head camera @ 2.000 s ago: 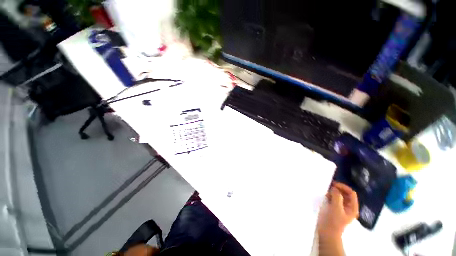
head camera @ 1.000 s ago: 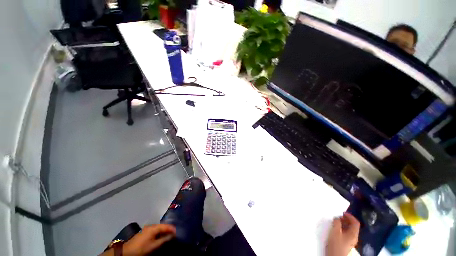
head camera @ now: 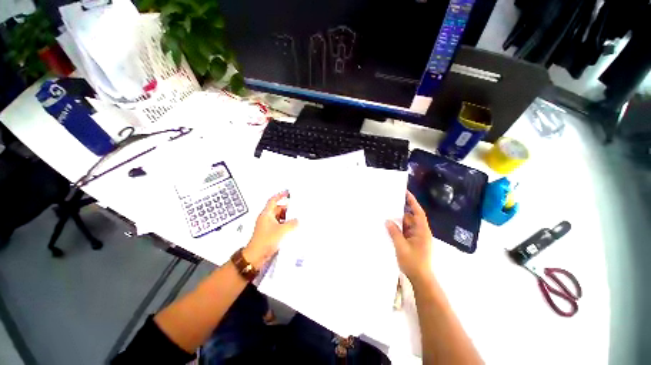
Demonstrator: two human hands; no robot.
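Observation:
White paper sheets (head camera: 342, 235) lie in front of me at the desk's near edge, overlapping loosely, their print washed out by glare. My right hand (head camera: 414, 239) grips their right edge, thumb on top and fingers behind. My left hand (head camera: 268, 232), with a brown watch on the wrist, is at their left edge with fingers curled; whether it grips the paper is hard to tell. A silver-grey calculator (head camera: 214, 203) lies to the left of the left hand.
Keyboard (head camera: 332, 142) and monitor (head camera: 335, 50) stand behind the papers. Mouse pad (head camera: 448, 196), yellow tape roll (head camera: 507, 155), blue dispenser (head camera: 500, 201), a black tool (head camera: 540, 242) and red-handled scissors (head camera: 559, 291) are right. Clothes hanger (head camera: 118, 165) and blue bottle (head camera: 77, 121) are left.
My left hand has come up from over my lap to the papers' left edge. My right hand still holds the right edge. The view has turned right, bringing the scissors into view.

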